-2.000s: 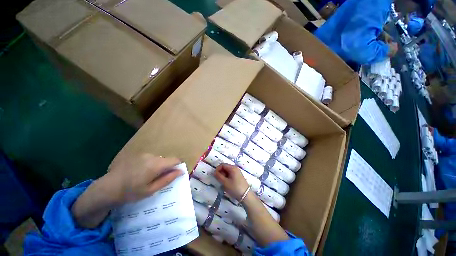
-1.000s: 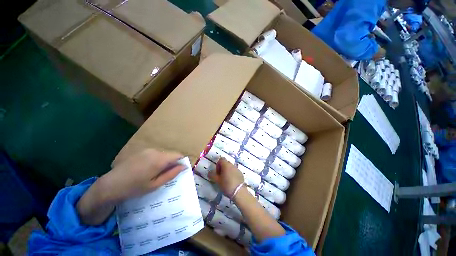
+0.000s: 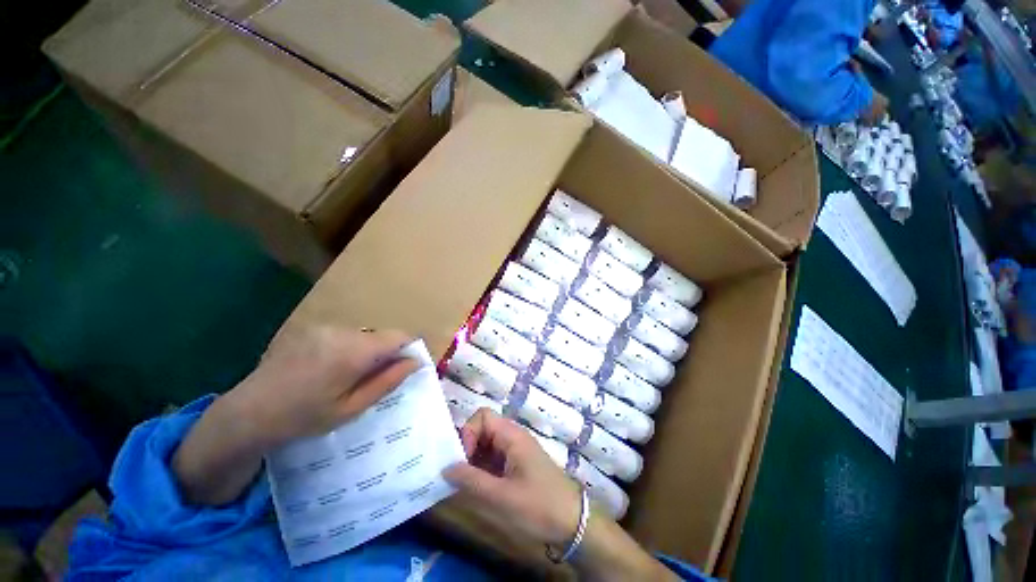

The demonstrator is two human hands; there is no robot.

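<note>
A white label sheet (image 3: pixel 361 472) with rows of small grey print is held over the near left side of the open carton. My left hand (image 3: pixel 318 387) grips its upper edge between thumb and fingers. My right hand (image 3: pixel 511 477) is at the sheet's right edge, thumb and fingertips close together touching it; whether a label is pinched there cannot be told. White cylindrical units (image 3: pixel 568 347) lie in rows in the open carton (image 3: pixel 727 421), many with a small dark dot. The nearest units are hidden behind my right hand.
A closed brown carton (image 3: pixel 261 114) stands at the upper left. A neighbouring open carton (image 3: pixel 778 193) holds units and white sheets. Spare label sheets (image 3: pixel 846 381) lie on the green surface at right. A coworker's blue sleeve (image 3: pixel 790 57) is at the top right, near piled units (image 3: pixel 875 165).
My right hand has moved from the units in the carton down and toward me, to the label sheet's right edge. My left hand still holds the sheet in nearly the same place.
</note>
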